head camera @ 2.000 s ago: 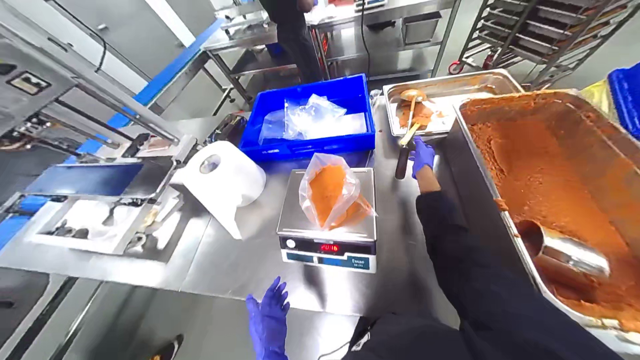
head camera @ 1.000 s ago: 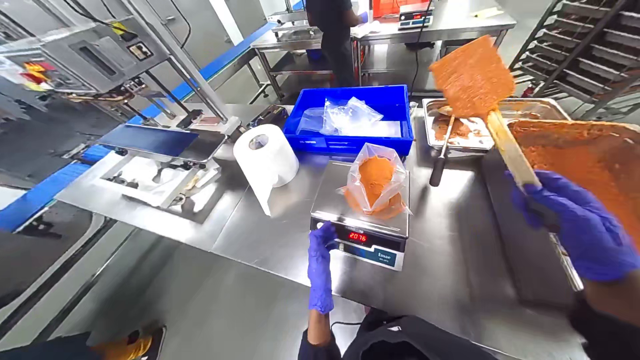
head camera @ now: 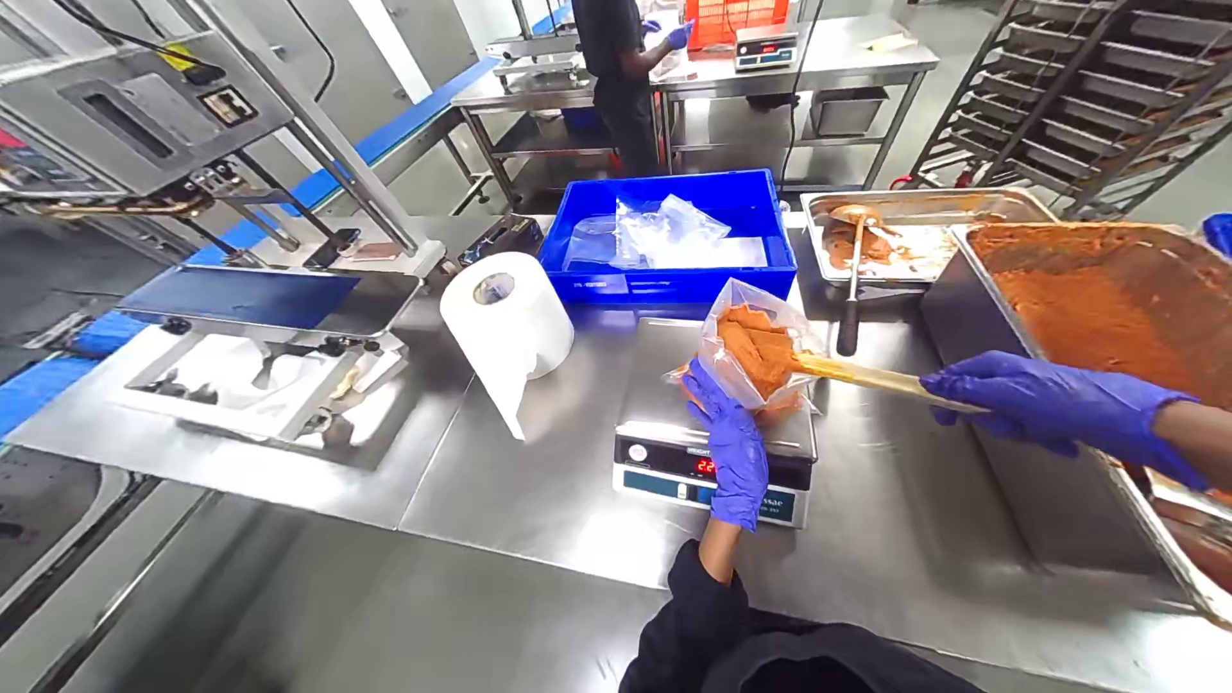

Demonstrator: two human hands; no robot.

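A clear plastic bag (head camera: 736, 298) with orange-brown paste stands on a digital scale (head camera: 664, 423) with a lit red display. My left hand (head camera: 736, 452), in a purple glove, grips the near left side of the bag. In my right hand (head camera: 1049, 395), also gloved, is the wooden handle of a paddle (head camera: 866, 375); its paste-covered blade is inside the bag mouth. At the right a deep steel pan (head camera: 991, 279) holds more of the paste. A ladle (head camera: 856, 260) with a black grip leans in a shallow steel tray (head camera: 924, 204) behind the scale.
Behind the scale is a blue crate (head camera: 674, 284) of clear plastic bags. A white paper roll (head camera: 539, 327) stands to its left, and a sealing machine (head camera: 260, 289) is farther left. Beyond, a person (head camera: 621, 77) stands by another steel table. A tray rack (head camera: 1088, 87) is at the back right.
My right hand has brought the loaded paddle from above the pan left and down into the bag. My left hand has moved from the front of the scale up to the bag and taken hold.
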